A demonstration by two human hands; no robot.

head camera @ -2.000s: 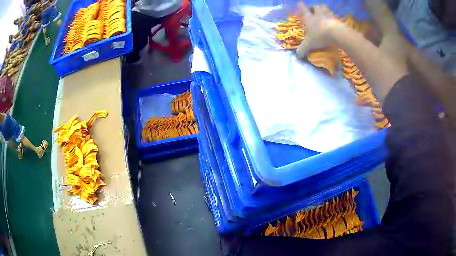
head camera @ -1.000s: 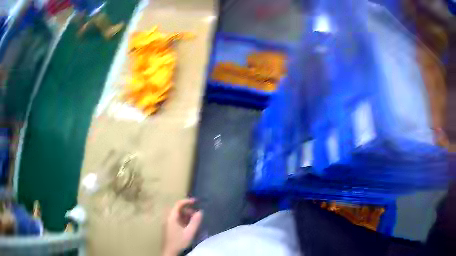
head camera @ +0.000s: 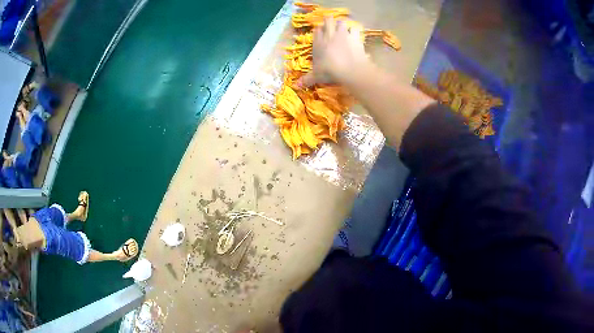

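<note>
A long heap of orange strap pieces [head camera: 303,123] lies on the tan bench [head camera: 215,153] at the upper middle, partly over a whitish worn patch. My right hand [head camera: 335,52] reaches in from the right in a dark sleeve. It is palm down on the upper part of the heap, thumb towards the left, fingers over the pieces. Whether it grips any is hidden under it. One strap [head camera: 384,38] sticks out to the right of the hand. My left hand is not clearly visible; a dark sleeve shows at bottom centre.
A pale oval item with thin strands [head camera: 226,242] lies on dark stains on the bench. A white pot [head camera: 173,234] and white pointed bottle [head camera: 139,269] stand near its left edge. A green surface [head camera: 140,130] runs alongside. A blue crate with orange pieces [head camera: 466,101] is at right.
The view has swung from the crates to the bench. My right hand, over the crate two seconds ago, is now on the orange heap. The left hand seen a second ago has left clear view.
</note>
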